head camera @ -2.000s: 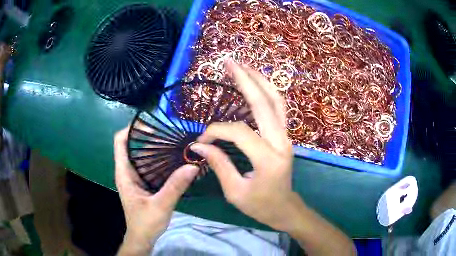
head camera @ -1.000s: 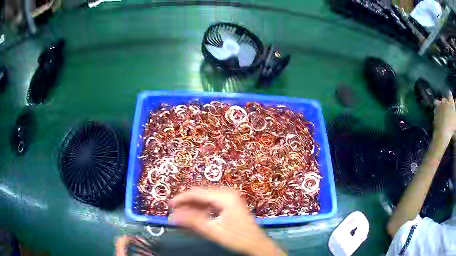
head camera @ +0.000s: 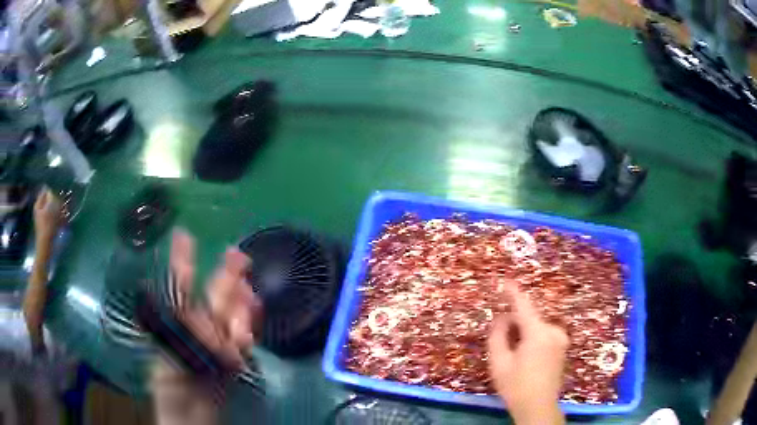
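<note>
The blue tray (head camera: 358, 274), heaped with shiny copper-coloured rings (head camera: 448, 290), lies right of centre. My right hand (head camera: 531, 357) is over the rings near the tray's front edge, fingers bent down among them; whether it holds a ring is hidden by blur. My left hand (head camera: 207, 311) is left of the tray, badly blurred, fingers upward, with a dark spoked grille (head camera: 187, 340) tilted nearly edge-on against its palm and thumb. A stack of black grilles (head camera: 290, 282) stands between my left hand and the tray.
A part-built fan (head camera: 573, 153) with pale blades lies behind the tray. Black parts (head camera: 236, 133) and a ringed grille (head camera: 145, 216) lie on the green bench to the left. A spoked edge (head camera: 378, 412) shows below the tray. Another person's arm (head camera: 41, 257) is at far left.
The view has swung left, so the tray appears farther right. My left hand has come up into view on the left with the grille. My right hand now reaches among the rings.
</note>
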